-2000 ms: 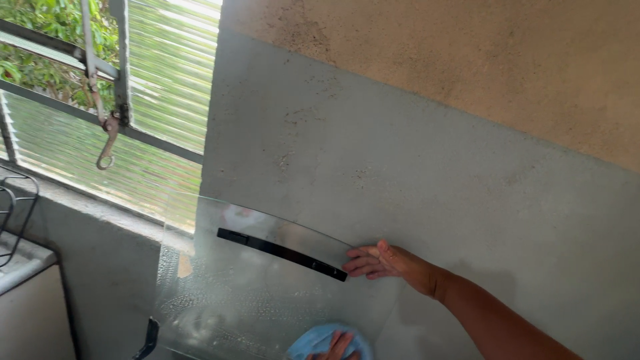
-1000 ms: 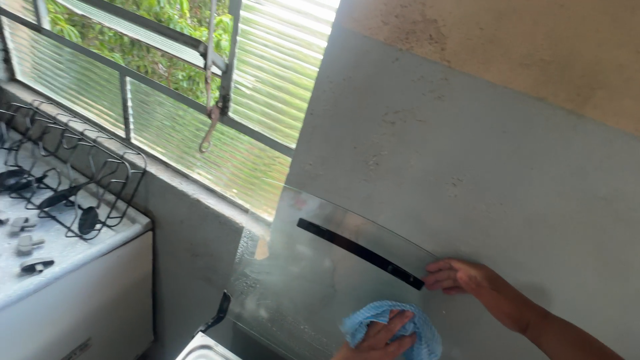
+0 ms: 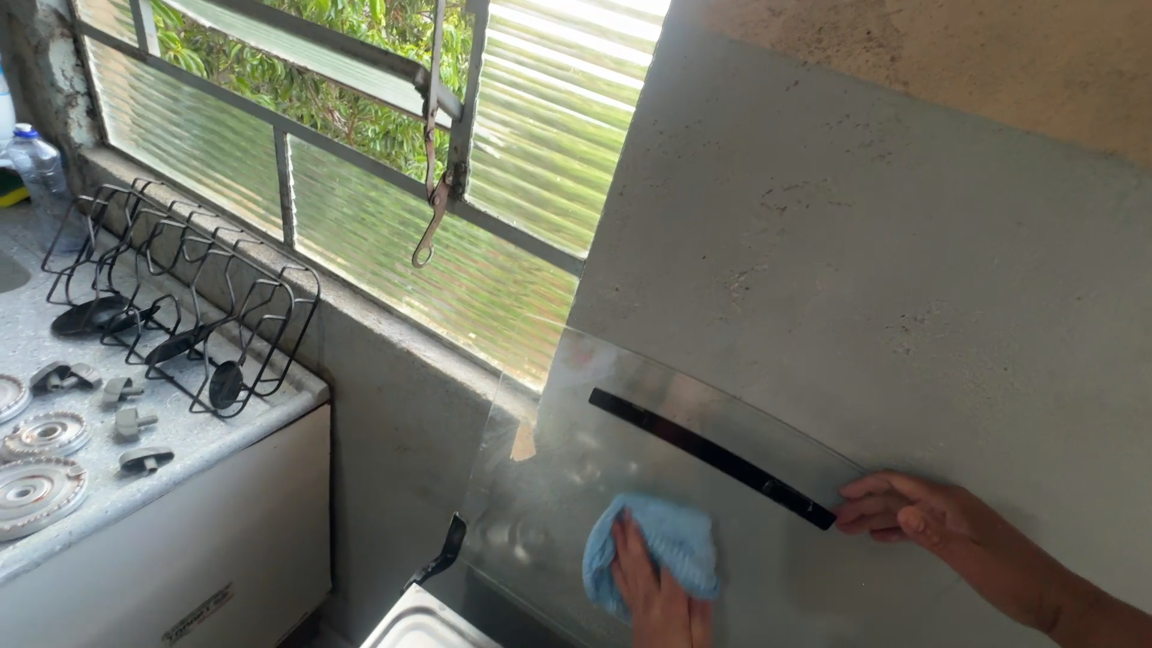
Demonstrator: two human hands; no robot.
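Observation:
A clear glass panel, likely a stove's glass lid, stands raised at lower centre, with a black strip across its upper part. My left hand presses a light blue cloth against the glass, below the strip. At the panel's right edge, beside the strip's end, my right hand steadies the glass with its fingers. A black hinge piece joins the panel's lower left to the corner of a white stove top.
On the left, a speckled counter holds a black wire dish rack, several burner parts and stove knobs. A plastic bottle stands behind. Above is a ribbed-glass window with a metal latch; a grey wall rises behind the glass.
The view has swung left, bringing the counter and dish rack into sight. My left hand and the cloth have moved leftward over the glass. The right hand stays at the panel's edge.

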